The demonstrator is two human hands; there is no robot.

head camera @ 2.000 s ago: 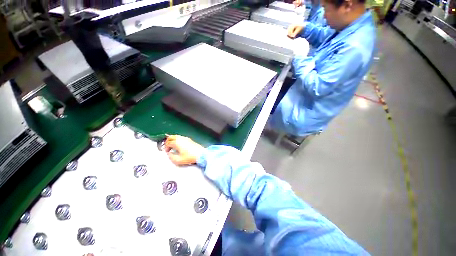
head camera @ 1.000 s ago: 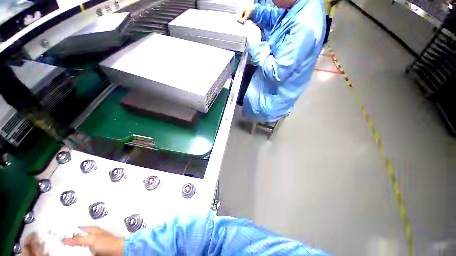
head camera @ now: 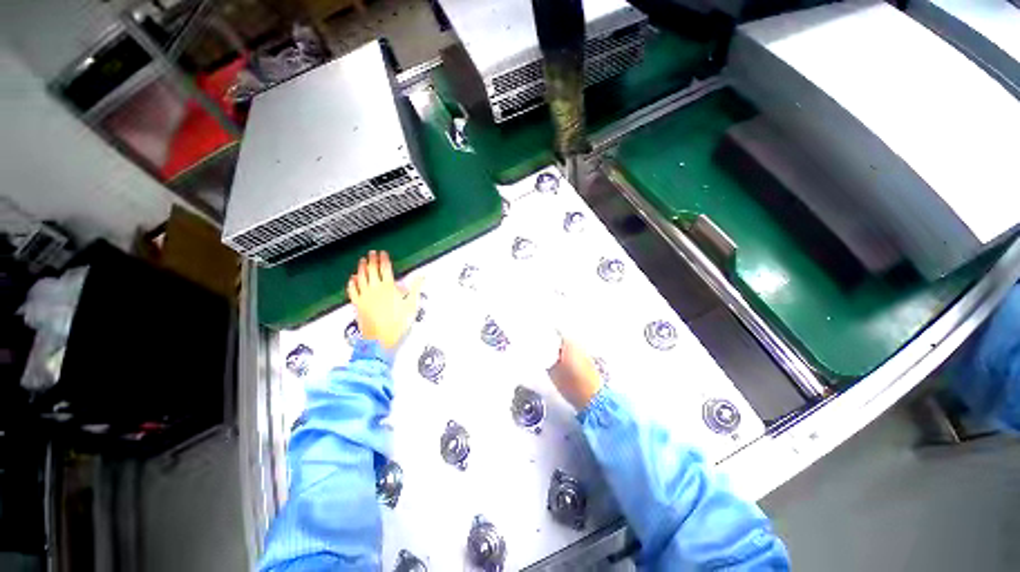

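My left hand is bare and palm down, fingers slightly spread, at the near edge of the green pallet at the left. A silver-grey chassis with a perforated end lies on that pallet. My right hand is over the white ball transfer plate, its fingers curled and partly hidden. A washed-out white patch lies beyond its fingertips; I cannot tell whether it is cloth or plate. Round ball transfer units stand in rows around both hands.
Another chassis sits on a dark block on a green pallet at the right, across a gap. A further chassis and a black post are at the back. A coworker's blue sleeve shows at the right edge.
The view has swung left. My left hand now shows fully at the left pallet's edge. My right hand has moved away from the other hand; the white cloth seen there is no longer distinct.
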